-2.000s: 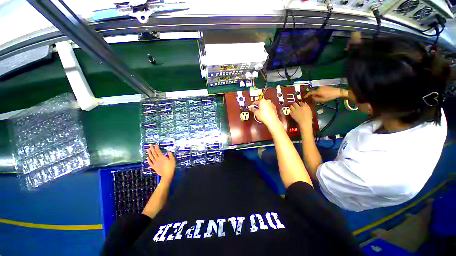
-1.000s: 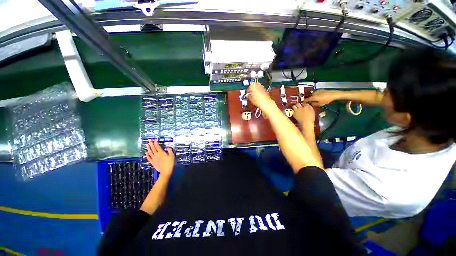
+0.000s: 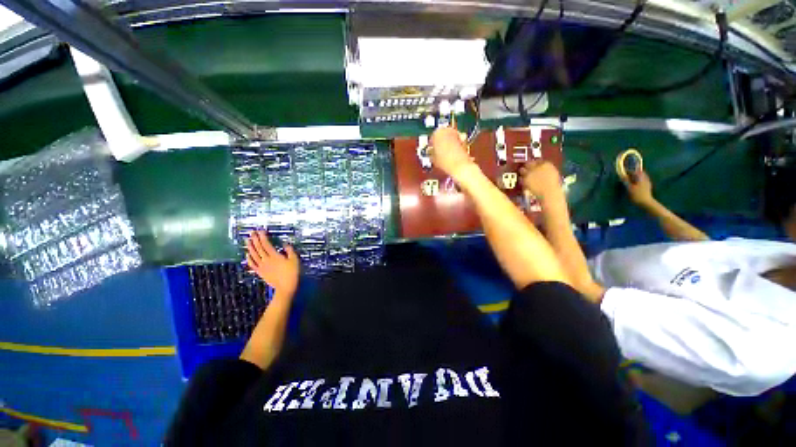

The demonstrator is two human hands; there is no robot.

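The red-brown test board (image 3: 419, 214) lies in front of me on the green bench, with pale round sockets (image 3: 429, 188) on it. My right hand (image 3: 450, 150) is over the board's back left, by the thin leads; its fingertips are hidden and I cannot tell whether it holds something. The clear blister tray (image 3: 305, 188), with rows of pockets, lies directly left of the board. My left hand (image 3: 272, 264) rests on its front left edge, fingers spread, with nothing visible in it.
Blue crate (image 3: 185, 319) with dark rows below the tray; second blister tray (image 3: 70, 223) far left. White tester (image 3: 422, 63) behind the board, dark monitor (image 3: 545, 54) beside it. Person in white (image 3: 698, 306) at right, one hand over the board, one at a yellowish ring (image 3: 628, 161).
The other person's far hand has left the board and moved right to the yellowish ring. My left hand stays on the tray; my right hand stays at the board's back left. The view has shifted.
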